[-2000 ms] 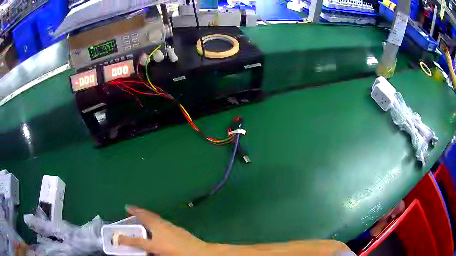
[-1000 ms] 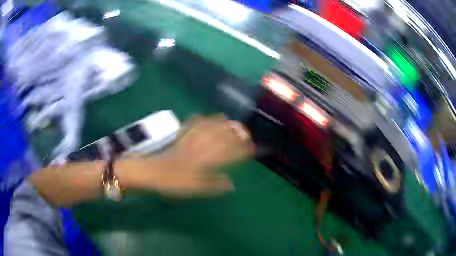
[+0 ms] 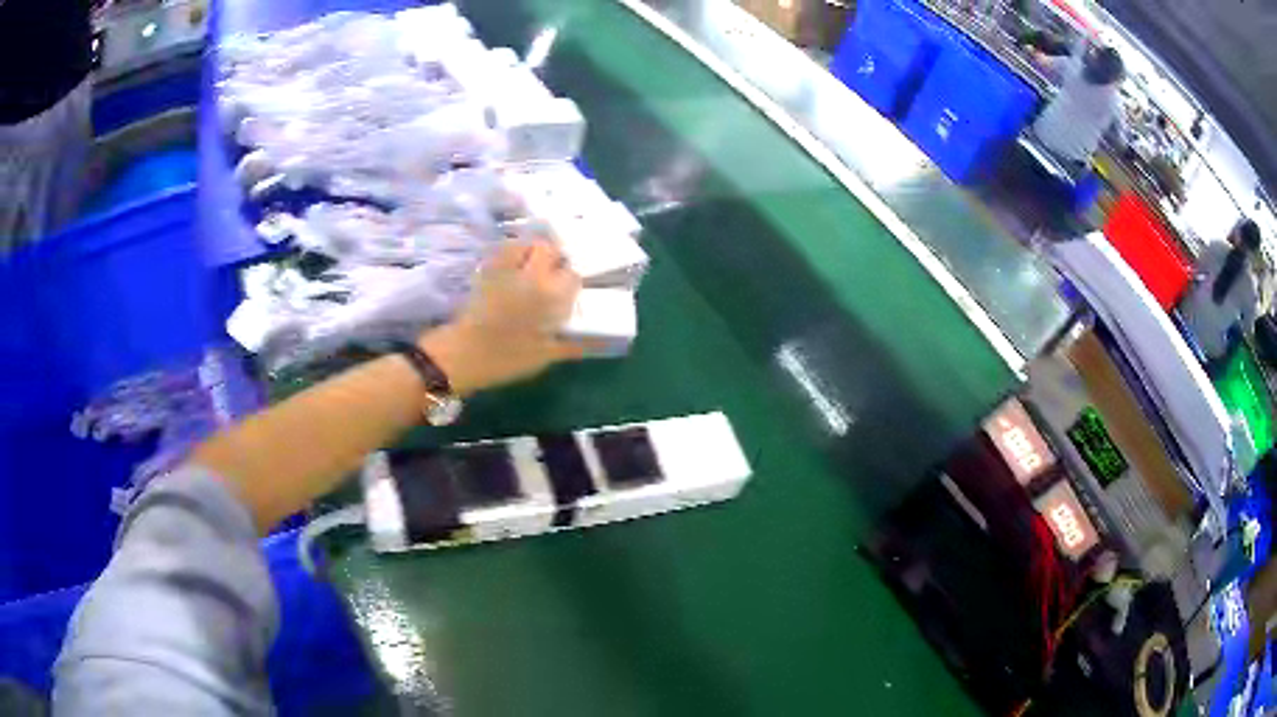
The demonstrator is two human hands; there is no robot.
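Rows of white power strip units [image 3: 539, 126] with cords in clear crinkled bags lie at the upper left. My left hand [image 3: 515, 319], with a watch on the wrist, is at the nearest unit [image 3: 602, 317]. Its fingers are curled around the bagged end beside the white block; the palm side is hidden. The unit still lies against the row. My right hand is not in view.
The long white supply strip [image 3: 700, 462] with black sections lies nearer me. Blue bins [image 3: 84, 322] border the left edge. The black tester box [image 3: 966, 574], instrument [image 3: 1106, 378] and tape roll [image 3: 1154, 675] are at the right. People are beyond.
The view has swung left to the waiting units, so the tester box now sits at the lower right. My left hand has moved to the nearest unit. My right hand has left the view.
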